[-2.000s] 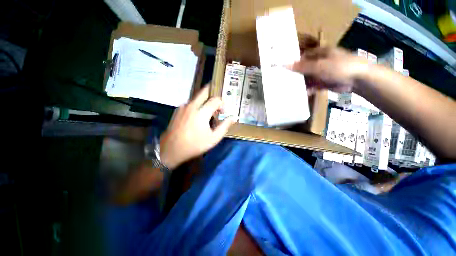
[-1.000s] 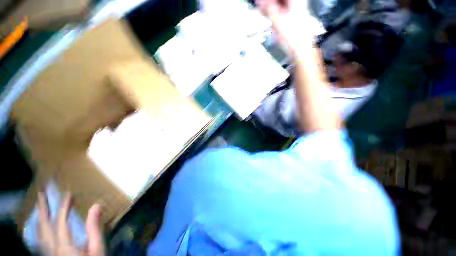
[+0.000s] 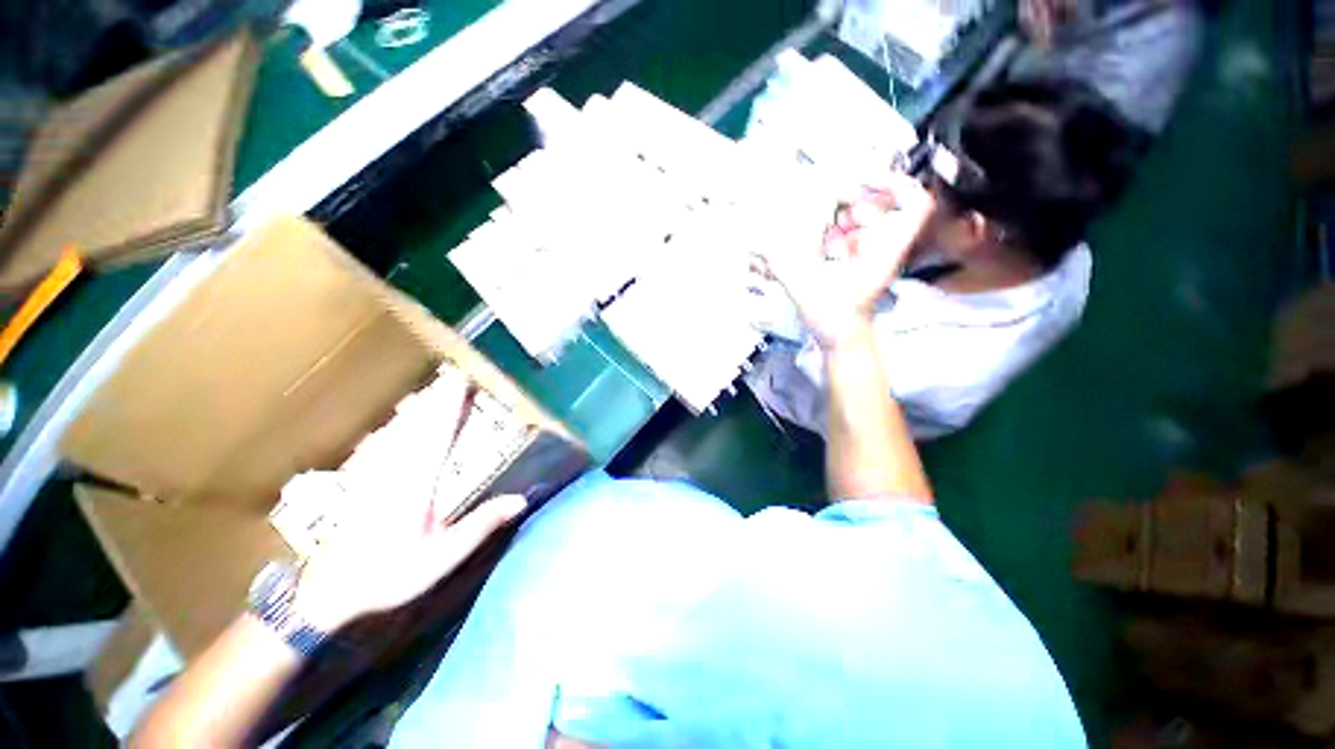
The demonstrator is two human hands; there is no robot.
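Note:
A brown open carton (image 3: 249,359) stands at the left with its flaps up. White product boxes (image 3: 491,439) lie inside it, washed out by glare. My left hand (image 3: 384,563) is over the carton's near side, fingers apart, against the boxes; its fingertips blend into the glare. More white product boxes (image 3: 622,190) are piled on the green bench beyond the carton. My right hand (image 3: 846,271) is stretched out to the far end of this pile. Its fingers are bent and overexposed, and whether they grip a box cannot be told.
A person in pale clothing (image 3: 996,344) sits close beside my right hand. Flat brown cardboard (image 3: 139,161) and an orange-handled tool (image 3: 41,305) lie on the upper left shelf, behind its metal edge (image 3: 395,125). Brown cartons (image 3: 1193,542) stand on the green floor at the right.
My view has swung right. My right hand has left the carton, where it held a white box, and is now out at the bench pile. My left hand has moved over the carton's boxes.

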